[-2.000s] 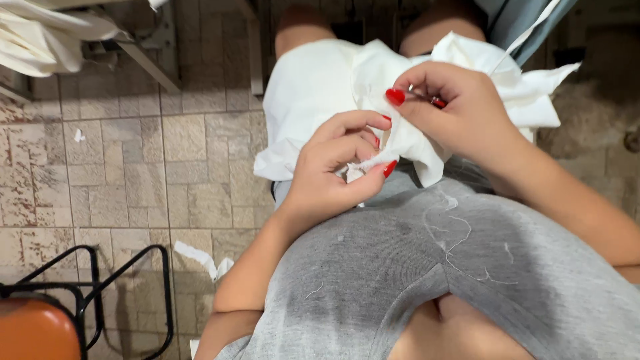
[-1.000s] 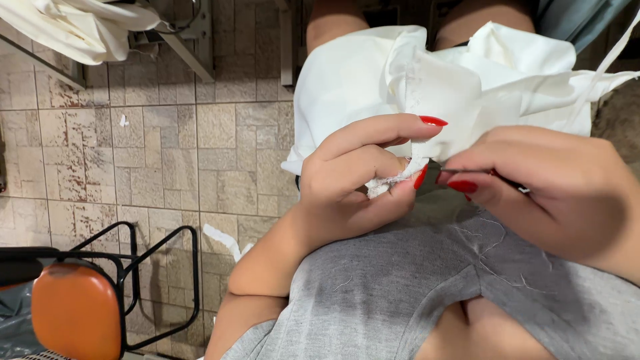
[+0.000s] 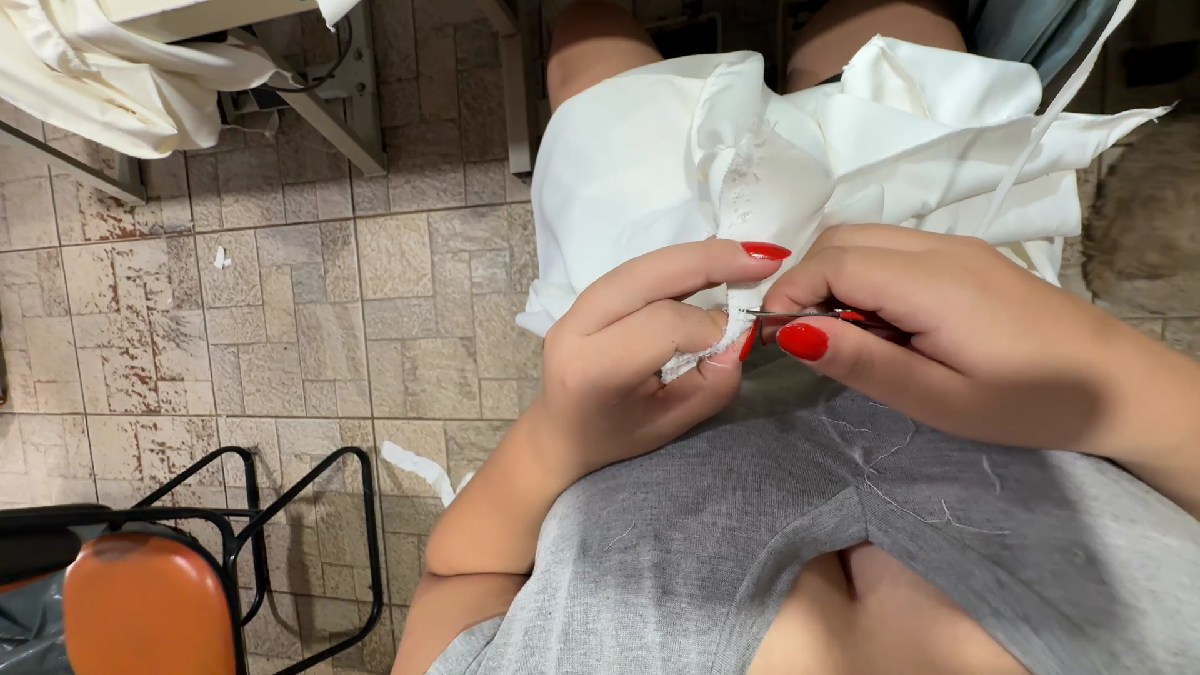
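White fabric (image 3: 628, 178) lies bunched over my lap, with a frayed seam edge running down toward my hands. My left hand (image 3: 647, 347) pinches the narrow end of that seam, and loose threads stick out between its fingers. My right hand (image 3: 900, 328) grips a small thin dark metal tool (image 3: 797, 315), whose pointed tip touches the seam beside my left fingertips. The tool's kind cannot be told, as the fingers cover most of it. Loose threads (image 3: 905, 506) cling to the grey shirt just below my hands.
An orange chair (image 3: 150, 600) with a black metal frame stands at the lower left. Cream fabric (image 3: 122, 84) hangs from a table at the upper left, above metal legs (image 3: 328, 122). White scraps (image 3: 417, 469) lie on the tiled floor. A narrow white strip (image 3: 1055, 117) extends at the upper right.
Since two seconds ago my hands have come together at the seam, and the dark tool's tip now shows against the fabric. The view has shifted somewhat.
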